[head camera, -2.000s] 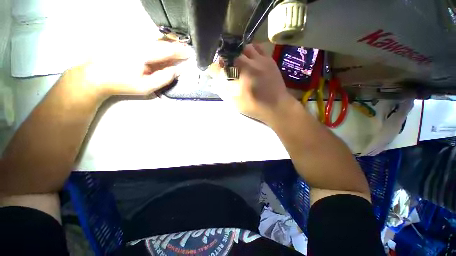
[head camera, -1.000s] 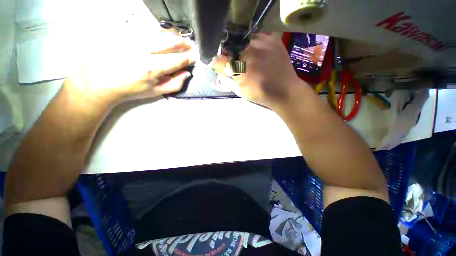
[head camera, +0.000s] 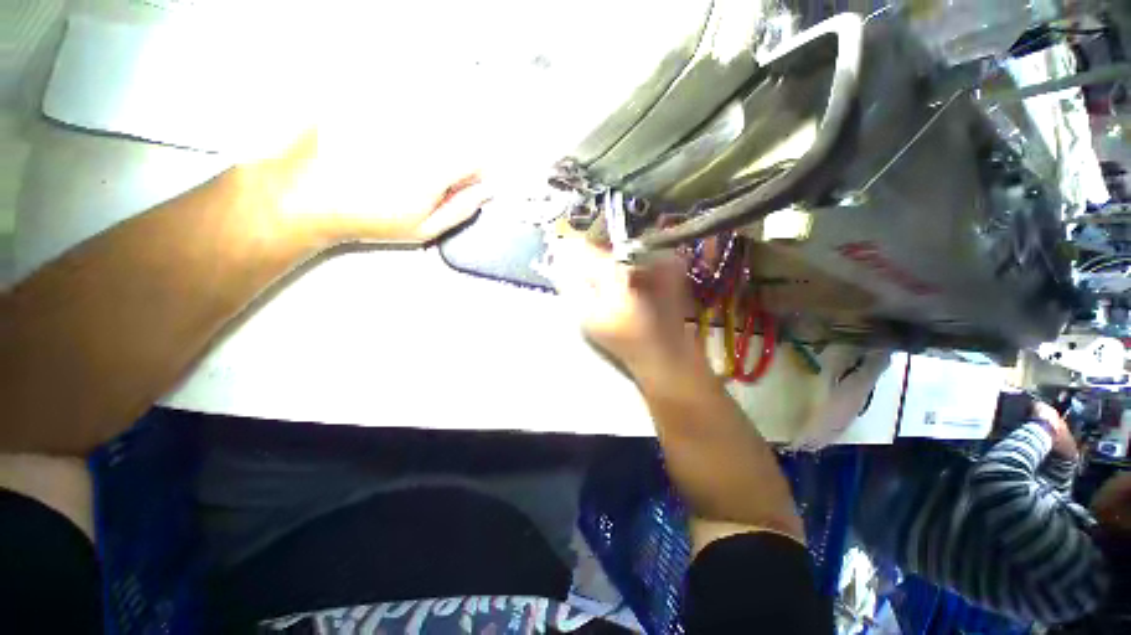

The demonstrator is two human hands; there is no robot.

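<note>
The grey sewing machine head (head camera: pixel 819 199) with red lettering reaches in from the upper right. Its needle area (head camera: pixel 589 192) is between my hands. My left hand (head camera: pixel 385 192) lies flat left of it, washed out by glare, fingertips near the dark-edged needle plate (head camera: pixel 502 248). My right hand (head camera: pixel 620 292) is just right of and below the needle area, blurred, its fingers bent at the metal parts. Any fabric under the hands is lost in the glare, so I cannot tell what either hand holds.
Red and yellow scissor handles (head camera: pixel 753 344) lie right of my right hand, with a small green item (head camera: pixel 806 356) beside them. A pale flat stack (head camera: pixel 118 93) is at the upper left. Blue crates (head camera: pixel 639 527) stand below the table. A person in a striped sleeve (head camera: pixel 1017 533) is at right.
The view has swung, so more of the machine and the workshop at right shows. My left hand's fingers look drawn slightly back from the needle area. My right hand stays beside it.
</note>
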